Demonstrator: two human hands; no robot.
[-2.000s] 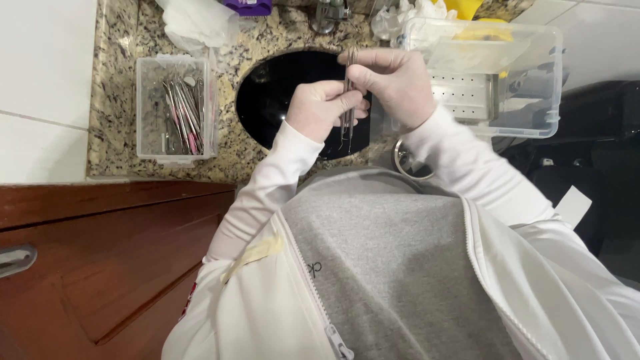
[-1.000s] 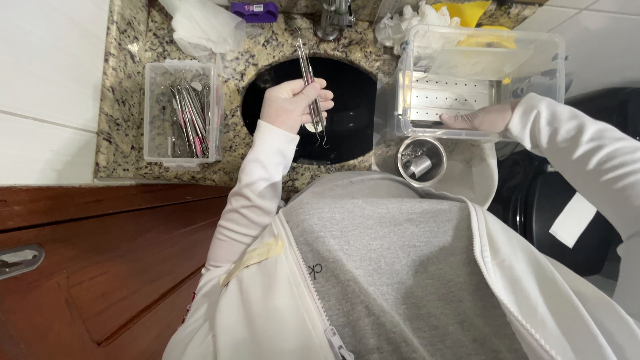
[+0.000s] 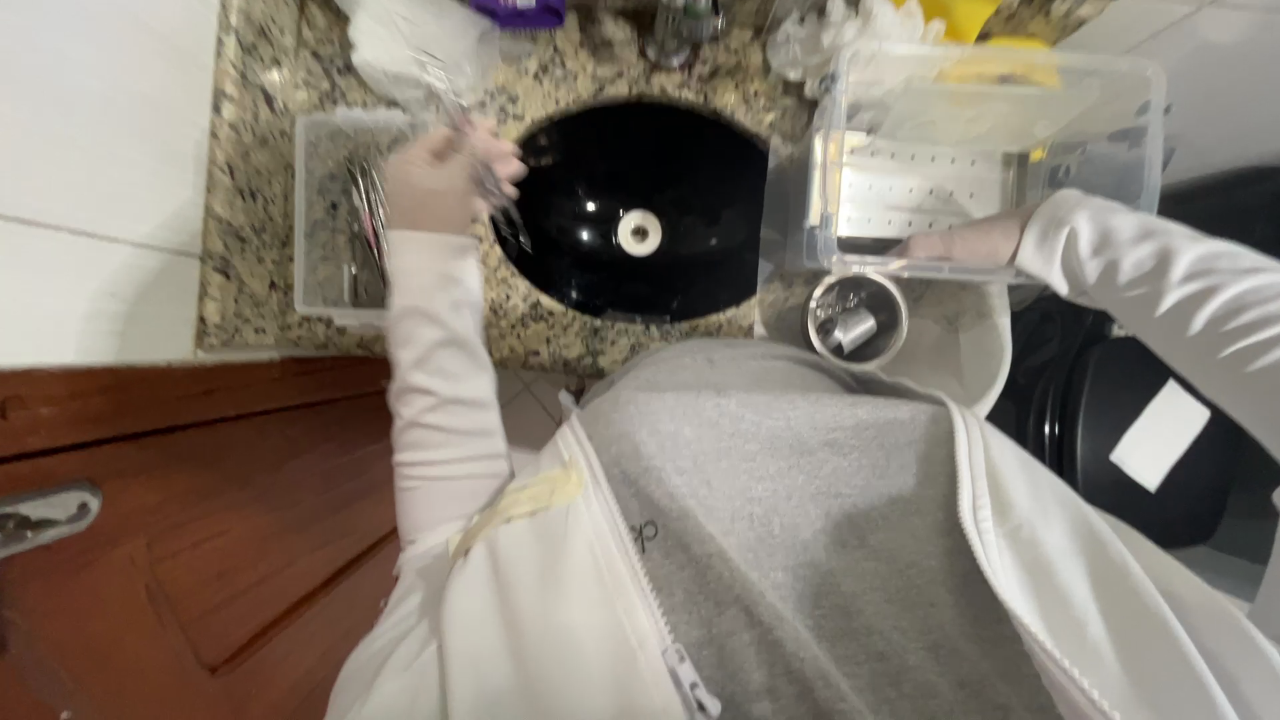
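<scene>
My left hand (image 3: 440, 185), blurred by motion, is closed around several thin metal hooked instruments (image 3: 490, 185), which look like dental instruments. It is over the right side of a clear plastic box (image 3: 312, 230) that holds more metal instruments (image 3: 368, 215), some with pink parts. My right hand (image 3: 965, 243) reaches inside a larger clear plastic bin (image 3: 1150, 150) at the right, by the lower edge of a perforated metal tray (image 3: 920, 190). Whether its fingers grip anything is hidden.
Between the boxes lies a black oval sink (image 3: 640, 290) in a granite counter (image 3: 560, 340), with a faucet (image 3: 680, 30) behind. A metal cup (image 3: 857, 318) with metal pieces is below the bin. A plastic bag (image 3: 420, 50) and a purple item (image 3: 520, 12) lie at the back.
My left hand has carried the instruments from over the sink leftward to the small box. My right hand, beside the left two seconds ago, moved to the large bin and has stayed there since.
</scene>
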